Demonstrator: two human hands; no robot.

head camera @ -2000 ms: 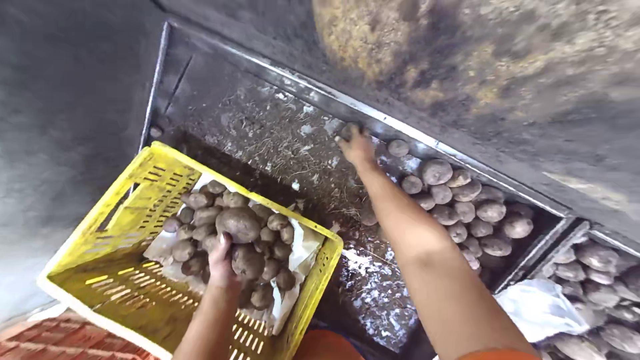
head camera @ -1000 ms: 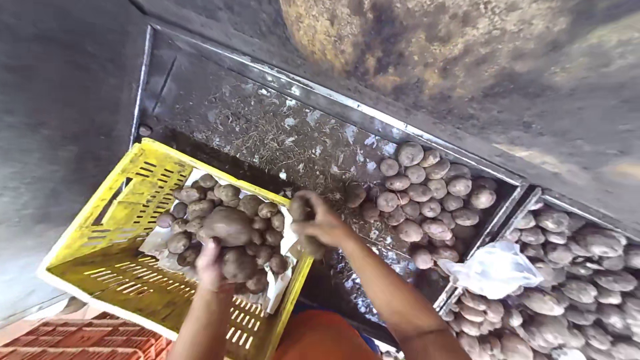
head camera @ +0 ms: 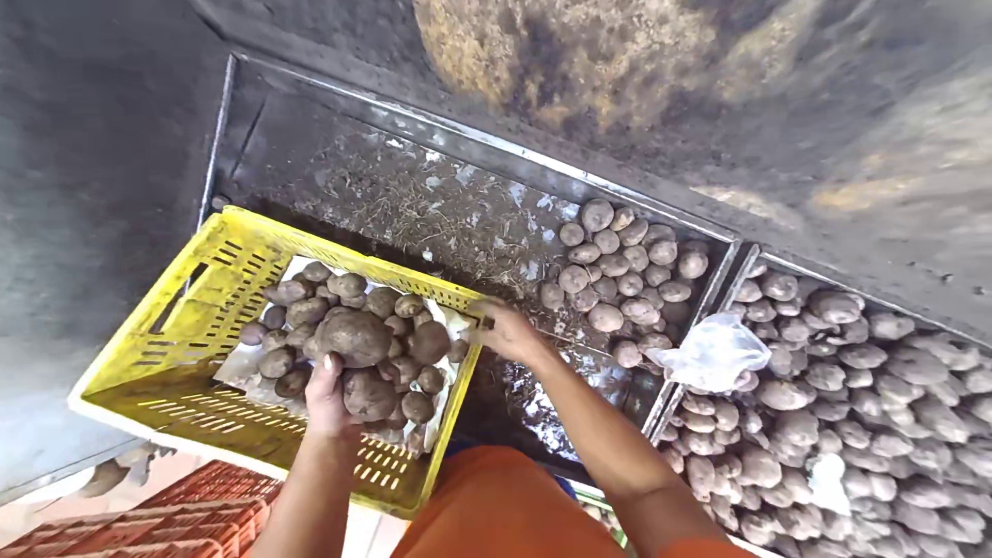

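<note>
My left hand [head camera: 332, 399] holds large brown potatoes [head camera: 354, 338] above the smaller ones in a yellow slotted plastic crate [head camera: 178, 291]. Whitish paper lies under the potatoes inside that crate. At the crate's right end, my right hand [head camera: 508, 332] is beside the rim, its fingers blurred; whether it grips the rim or holds anything I cannot tell. To its right, a pile of potatoes [head camera: 620, 271] sits in a dark metal bin [head camera: 434, 194] whose floor bears dirt, dry roots and whitish scraps.
A second bin on the right holds a large heap of potatoes [head camera: 860, 387]. A clear plastic bag [head camera: 717, 353] lies over the divider between bins. Red-orange plastic crates [head camera: 170, 511] stand at the lower left. A stained dark wall [head camera: 659, 93] rises behind the bins.
My right hand has come from the far part of the bin to the yellow crate's right end. A second ago it held potatoes there. My left hand stays over the crate with its potatoes.
</note>
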